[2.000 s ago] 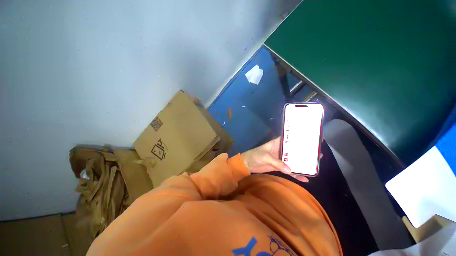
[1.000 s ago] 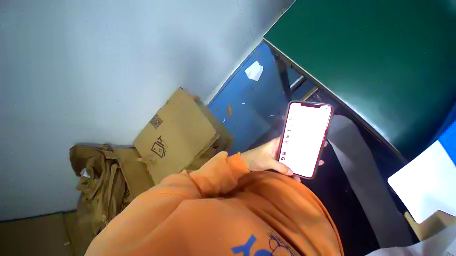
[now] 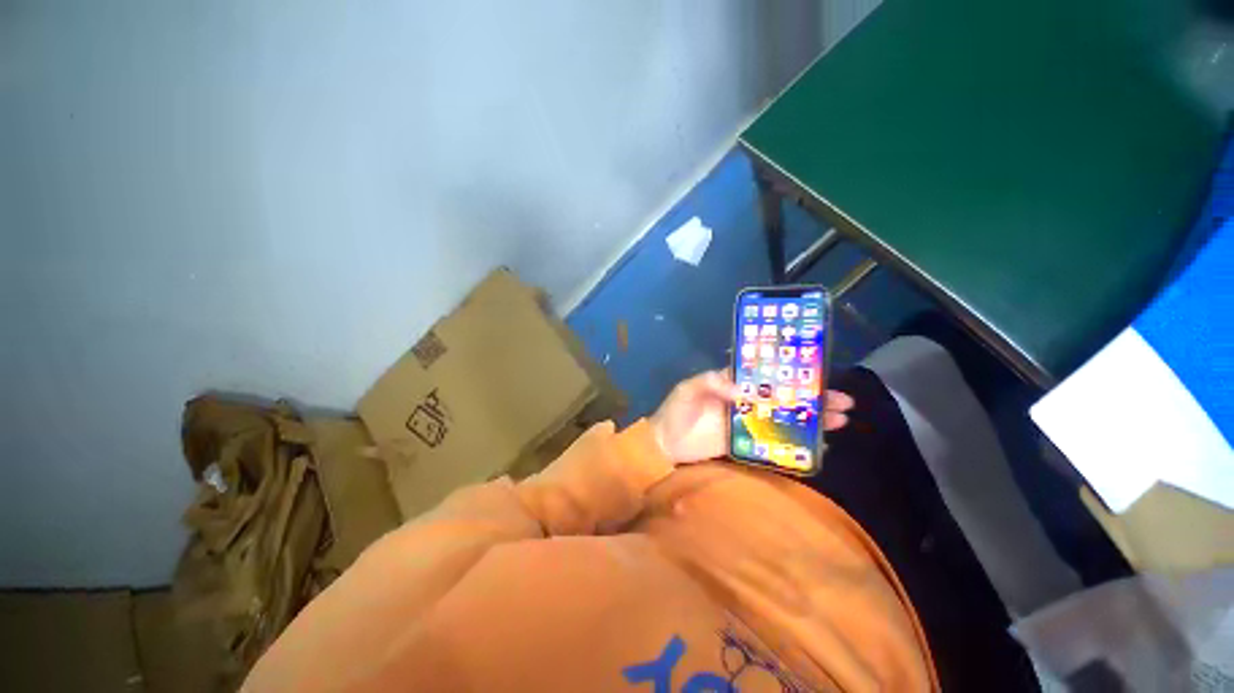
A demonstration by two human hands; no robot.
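A smartphone [image 3: 781, 386] with a lit screen of coloured app icons is held low over my lap, screen up. My left hand [image 3: 697, 417] comes out of an orange sleeve and holds it. The thumb is at its left edge and fingertips show past its right edge; the rest of the fingers are hidden behind it. My right hand is not in view. At the right edge, a blue-and-white carton blank [image 3: 1144, 420] reaches past the green bench top.
The green bench top [image 3: 988, 163] fills the upper right, with metal legs below. A white scrap [image 3: 689, 241] lies on the blue floor. Brown cardboard boxes [image 3: 474, 386] and crumpled brown paper [image 3: 250, 494] stand by the pale wall. Thin whitish sheeting [image 3: 1110, 636] is at lower right.
The phone's screen has gone from a mostly white page to coloured app icons. My left hand and the phone have shifted a little left, and the phone is less tilted than one second ago.
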